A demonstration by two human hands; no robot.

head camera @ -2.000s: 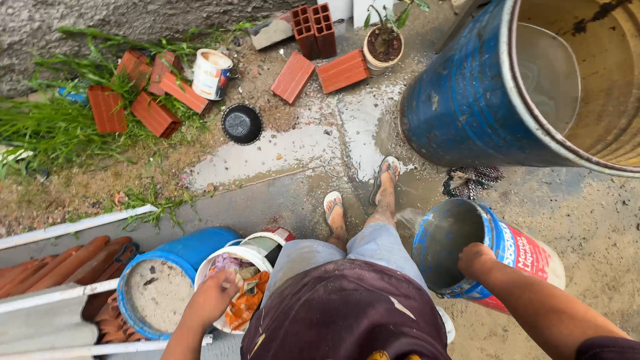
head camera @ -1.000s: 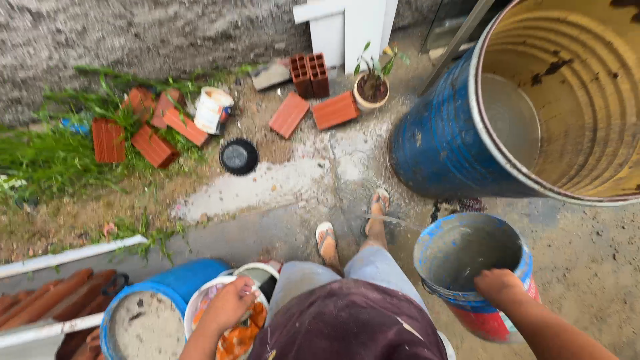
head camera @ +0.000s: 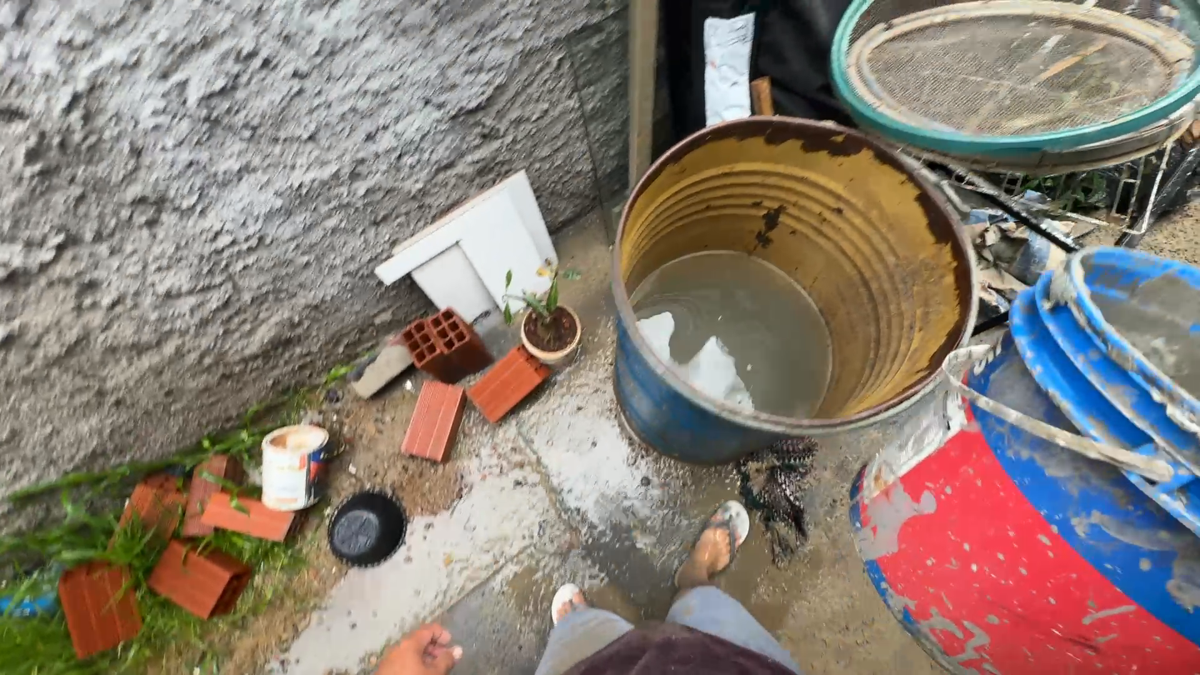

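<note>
At the bottom edge, partly cut off, my left hand has loosely curled fingers over the wet ground, with nothing visible in it. My right hand is out of view. Close to the camera at the right is a red and blue plastic bucket, tilted, its sides smeared with grey and its handle hanging across its side. What supports the bucket is not visible. Left of it stands a large blue metal drum with a yellow, rust-marked inside, holding murky grey water. White patches show at the near side of this water.
A green-rimmed round sieve lies beyond the drum. Hollow red bricks, a potted plant, a black bowl and a paint can are on the ground by the rough wall. A dark mesh cloth lies beside my foot.
The bucket has risen from the ground near my legs toward the camera at the right. My right hand, earlier at its rim, has left the view. The view has swung toward the drum.
</note>
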